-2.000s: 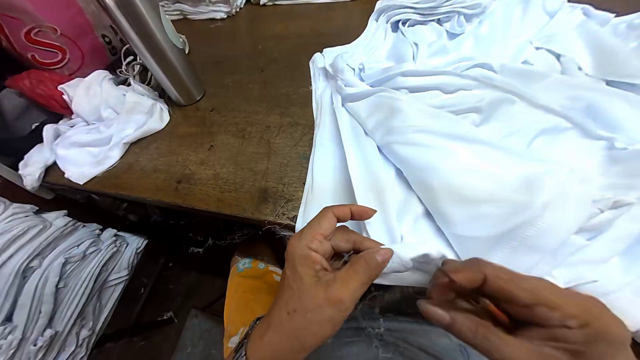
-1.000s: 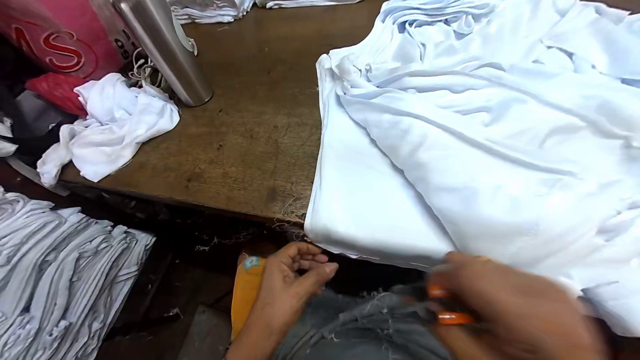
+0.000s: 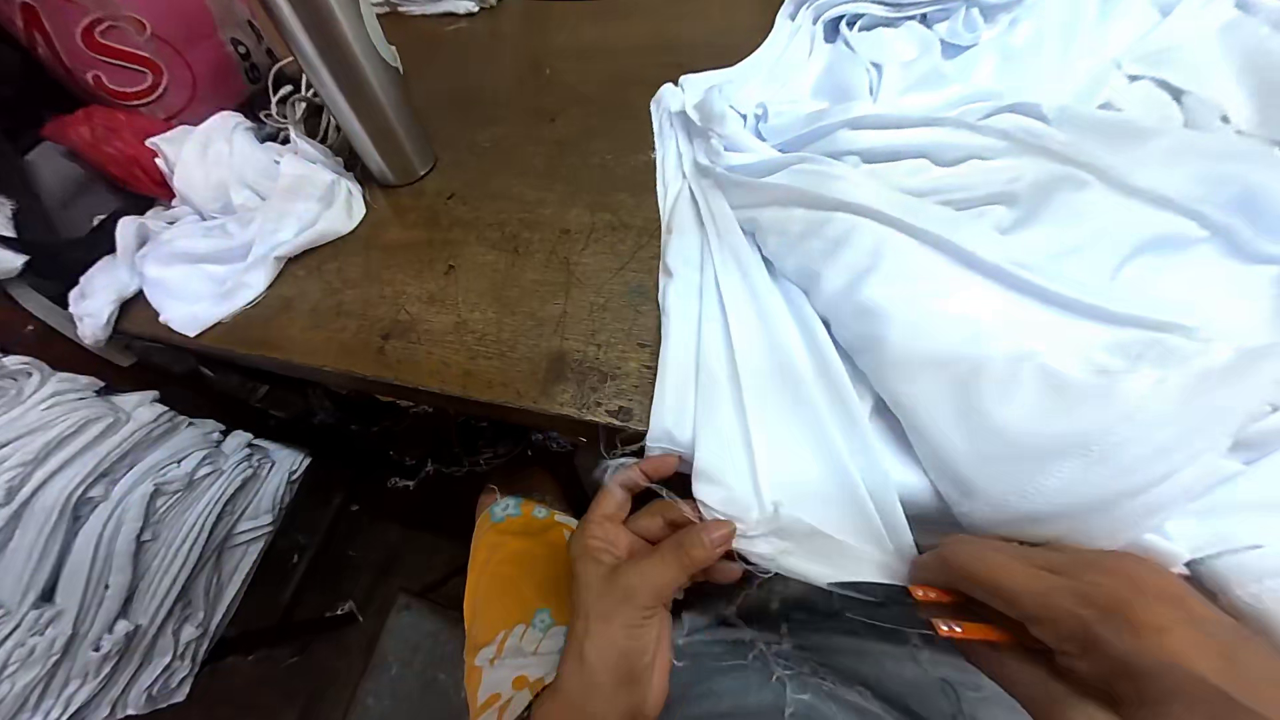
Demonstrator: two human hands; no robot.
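Note:
White garment fabric lies bunched on the wooden table and hangs over its front edge. My left hand pinches the lower hem between thumb and fingers, with loose threads around the fingertips. Orange-handled thread snips are in my right hand, which also touches the hem to the right. The dark blades point left, just below the hem; whether they are apart is hard to tell. A grey cloth scattered with cut threads is beneath both hands.
The wooden table holds a steel bottle, a crumpled white cloth and a pink bag at the left. Stacked white fabric pieces stand lower left. A yellow patterned cloth lies beside my left hand.
One second ago my left hand was off the hem, below it; now it holds the hem. The hanging fabric, flat then, is gathered in folds.

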